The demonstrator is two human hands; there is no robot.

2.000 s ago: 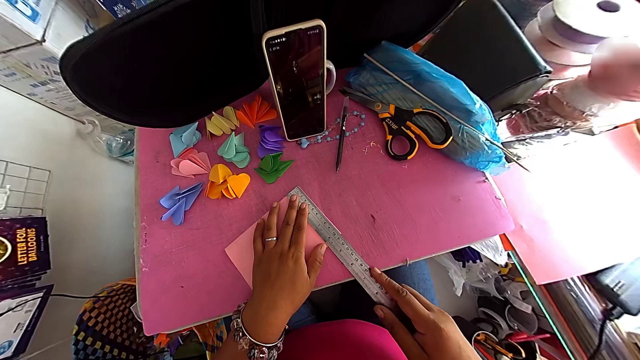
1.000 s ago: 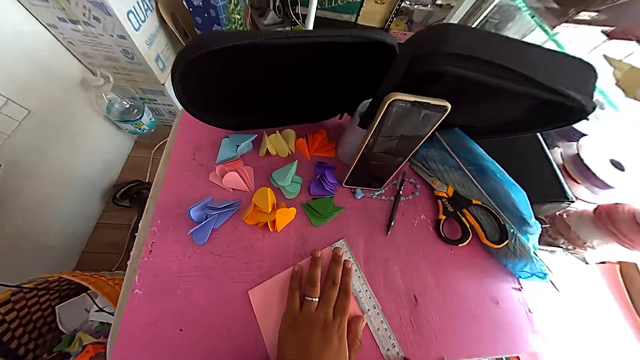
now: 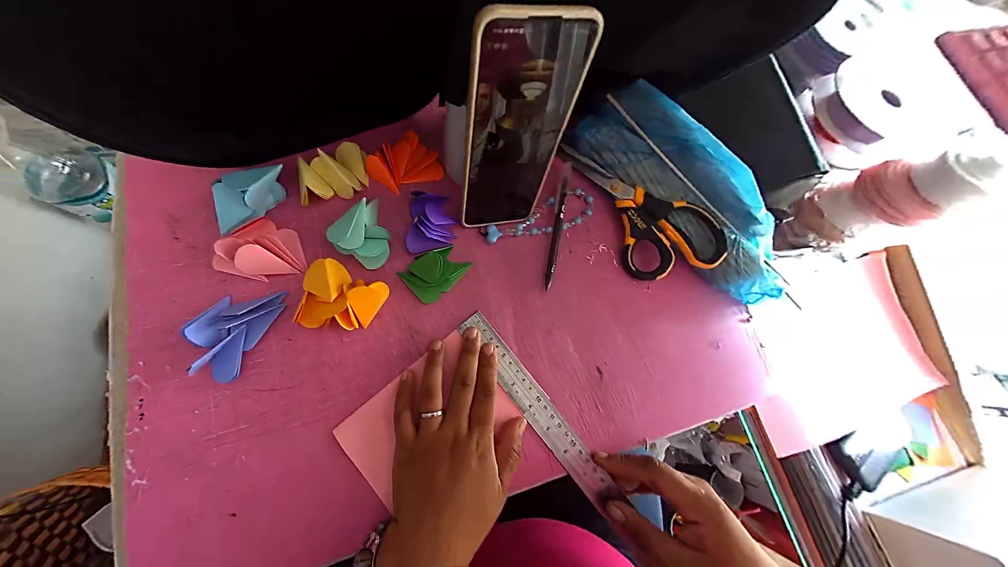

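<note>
My left hand [image 3: 457, 441] lies flat, fingers spread, on a square of salmon-pink paper [image 3: 370, 433], its fingertips touching the upper end of a steel ruler [image 3: 543, 409]. The ruler runs slantwise along the paper's right edge. My right hand [image 3: 677, 504] pinches the ruler's lower end between thumb and fingers, past the table edge. Beyond the paper are folded paper pieces in several colours, among them orange-yellow [image 3: 339, 295], blue [image 3: 235, 335] and dark green [image 3: 433, 274]. A dark pencil [image 3: 557, 236] lies near black and orange scissors [image 3: 669, 232].
A phone [image 3: 520, 118] stands upright at the back of the pink table [image 3: 260, 457], before a large black case [image 3: 220, 71]. Light blue beads [image 3: 581, 216] lie by its foot. A blue plastic bag [image 3: 693, 165] is under the scissors, with ribbon spools [image 3: 866, 102] beyond at the right.
My right hand, out of view one second ago, shows again at the ruler's lower end. My left hand still rests on the paper. The view has tilted and shifted.
</note>
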